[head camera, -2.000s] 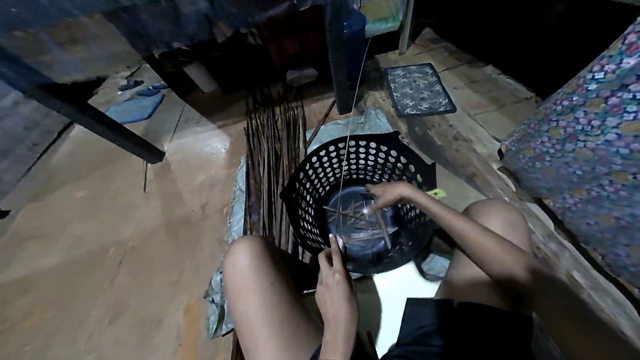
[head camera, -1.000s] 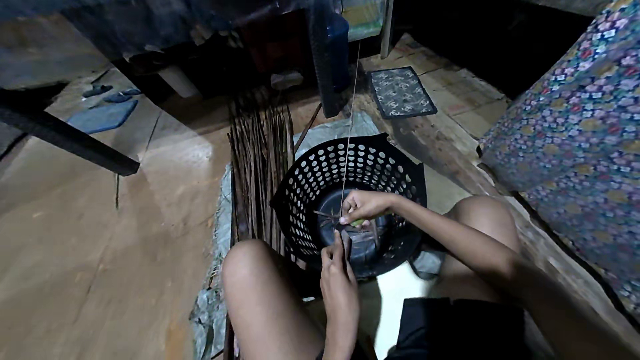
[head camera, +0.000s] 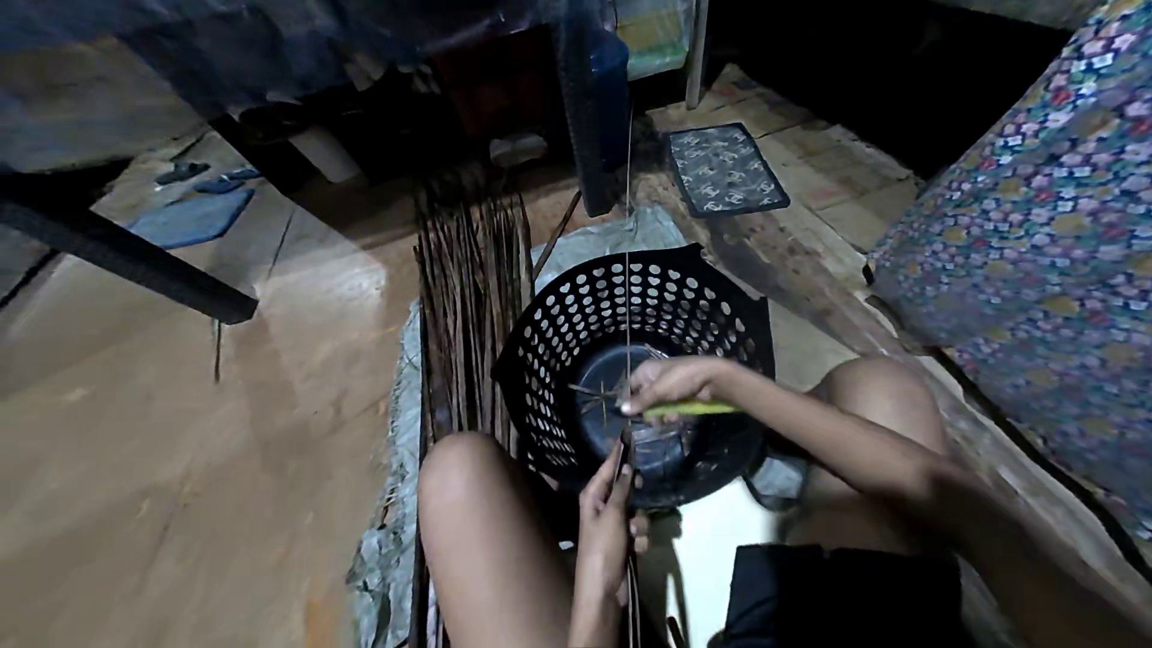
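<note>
Between my knees stands a round black plastic basket (head camera: 639, 279) with rows of holes, short pieces of stick on its bottom. My right hand (head camera: 675, 387), over the basket, is closed on a yellow-green handle (head camera: 691, 409), probably a knife's; its blade cannot be made out. My left hand (head camera: 612, 513), at the basket's near rim, holds thin brown sticks (head camera: 633, 594) that run down toward my lap. A thin pale line (head camera: 628, 225) runs from the top of the view down to my right hand; whether it is a string or a thin strip I cannot tell.
A bundle of long brown sticks (head camera: 472, 315) lies on a grey sheet (head camera: 400, 432) left of the basket. Beyond stand a dark post (head camera: 583, 117) and a patterned mat (head camera: 727, 169). A floral cloth (head camera: 1035, 216) hangs at the right. At the left is a slanting dark beam (head camera: 135, 261).
My right hand has moved off the spot right above my left fingertips, and the yellow-green handle shows more plainly in it. My left hand stays at the near rim.
</note>
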